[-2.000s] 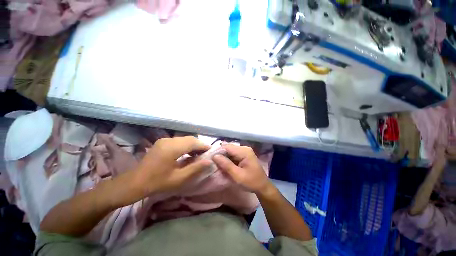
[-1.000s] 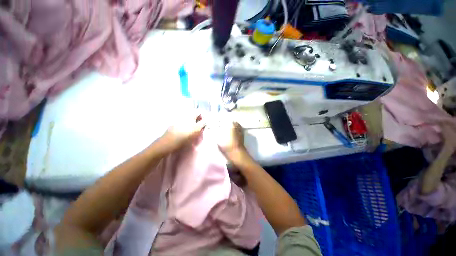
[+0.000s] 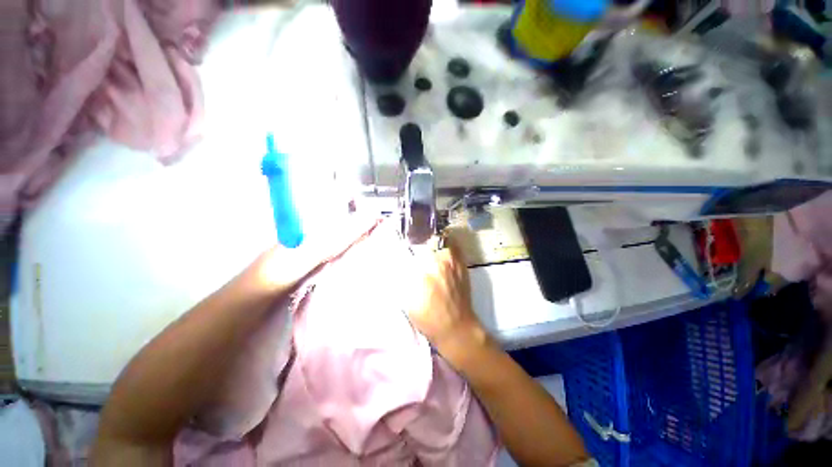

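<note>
A dusty-pink garment piece (image 3: 365, 383) runs from the lap up over the table edge to the needle area of the sewing machine (image 3: 566, 119). Glare washes out its upper part. The bright metal part (image 3: 420, 205) at the head's left end hides the needle and presser foot. My right hand (image 3: 442, 292) is on the fabric's right side, just below the needle area, fingers curled and gripping it. My left hand (image 3: 296, 264) is at the fabric's left edge, below the blue handle (image 3: 284, 201). Glare hides its fingers and grip.
A black smartphone (image 3: 555, 254) with a white cable lies right of the needle. Blue snips (image 3: 680, 260) and a red item (image 3: 720, 243) are farther right. A pink heap (image 3: 109, 82) lies back left. Blue crates (image 3: 675, 383) stand below. A dark purple shape (image 3: 383, 32) hangs above the head.
My hands and the pink fabric have gone from the lap up to the needle area. The view has moved closer to the machine head. The white curved piece is now mostly out of view.
</note>
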